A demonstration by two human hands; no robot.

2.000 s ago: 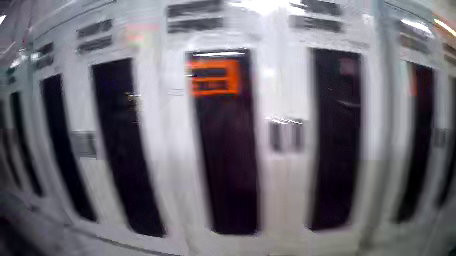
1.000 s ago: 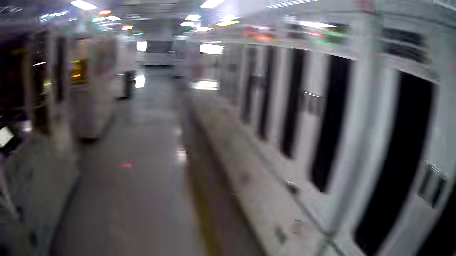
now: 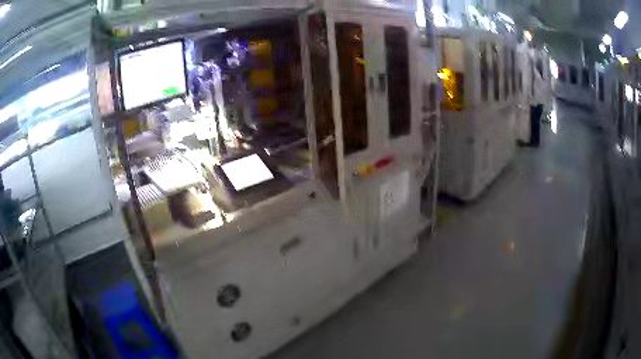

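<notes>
Neither of my hands is in view. Nearest in front of me, at the left and centre, stands a white machine (image 3: 323, 259) with an open front bay. Inside hang a bright monitor (image 3: 152, 73) with a green block and a low, tilted operator touch panel (image 3: 246, 172). Pale tray-like shapes (image 3: 169, 172) lie on the machine bed under bright light, too blurred to tell in detail. Metal units with cables stand behind them.
A blue bin or stool (image 3: 130, 326) is at the lower left beside a grey frame. More white machines (image 3: 474, 140) line the aisle. A person in dark trousers (image 3: 535, 123) stands farther down. The glossy grey floor (image 3: 485, 280) runs along the right.
My view has swung from the white cabinet doors, past the aisle, to the open machine on the left. The aisle now shows at the right.
</notes>
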